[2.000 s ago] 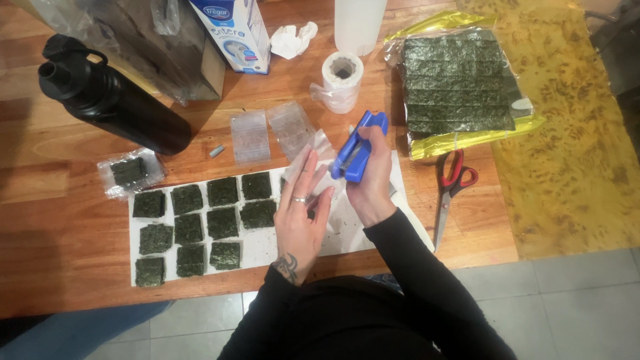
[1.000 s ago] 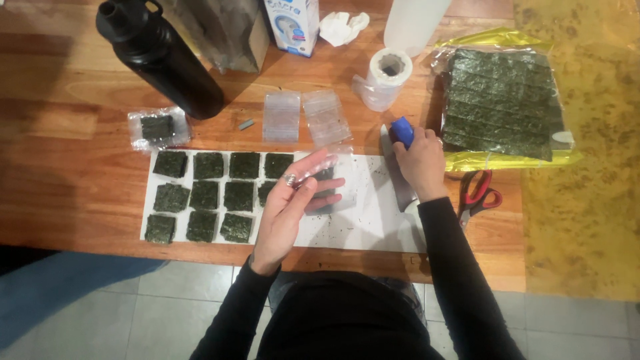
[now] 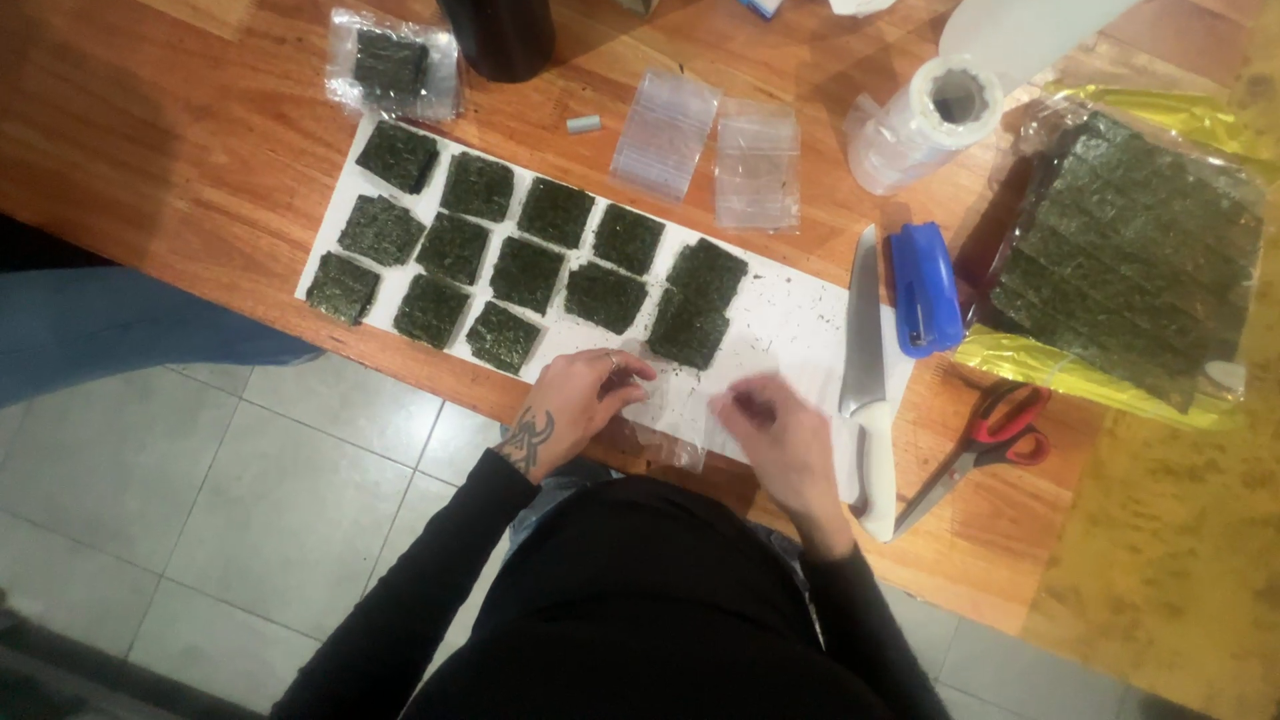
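Near the table's front edge, my left hand (image 3: 585, 405) has thumb and fingers closed on the edge of a clear plastic piece (image 3: 675, 440), perhaps a small bag. My right hand (image 3: 775, 430), blurred, is just right of it with fingers curled; whether it grips anything I cannot tell. Beyond the hands, several small stacks of cut nori (image 3: 527, 272) lie in rows on a white sheet (image 3: 790, 300). A white-handled kitchen knife (image 3: 865, 350) rests across the sheet's right end, beside a blue stapler (image 3: 925, 290). Two clear zip bags (image 3: 665, 135) lie behind the sheet.
Red-handled scissors (image 3: 985, 440) lie to the right, below large nori sheets (image 3: 1130, 250) on yellow packaging (image 3: 1080, 375). Behind stand a plastic roll (image 3: 925, 125) and a black bottle (image 3: 505, 35). A filled clear bag (image 3: 392, 68) sits at the back left.
The blue stapler, in my right hand two seconds ago, now lies beside the knife. My right hand has moved back toward my left, and both are now near the table's front edge.
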